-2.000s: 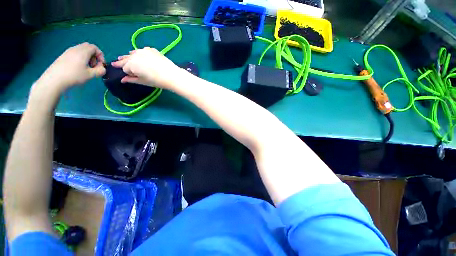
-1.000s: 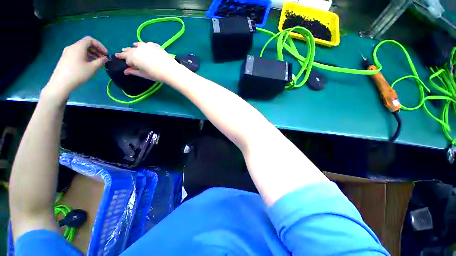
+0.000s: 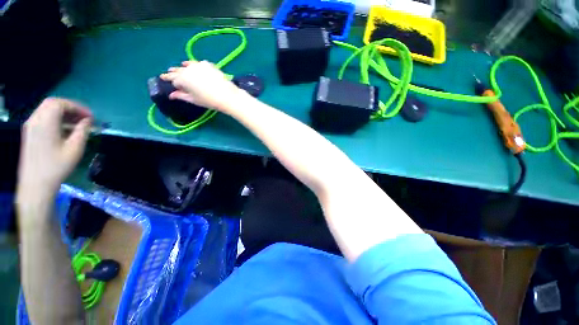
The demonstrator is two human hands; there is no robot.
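My right hand [image 3: 202, 84] rests on a black box housing [image 3: 159, 91] at the left of the bench, fingers over its top. A green cord [image 3: 236, 54] loops behind and in front of this housing, with a round black end piece [image 3: 249, 84] beside my wrist. My left hand [image 3: 58, 136] is blurred, at the bench's front left edge, away from the housing. Its thumb and fingers are bent towards each other; a small dark thing may be at the fingertips, too blurred to tell. Two more black housings [image 3: 303, 56] stand to the right with looped green cord.
An orange electric screwdriver [image 3: 505, 122] lies at the right of the bench [image 3: 406, 152]. The blue parts bin [image 3: 348, 33] and yellow parts bin [image 3: 439, 47] stand behind. A blue crate [image 3: 155, 254] with green-corded units is below left, a brown carton [image 3: 492, 273] below right.
My left hand has left the housing and moved left and down towards the bench edge. My right hand stays on the housing. The camera view has shifted slightly.
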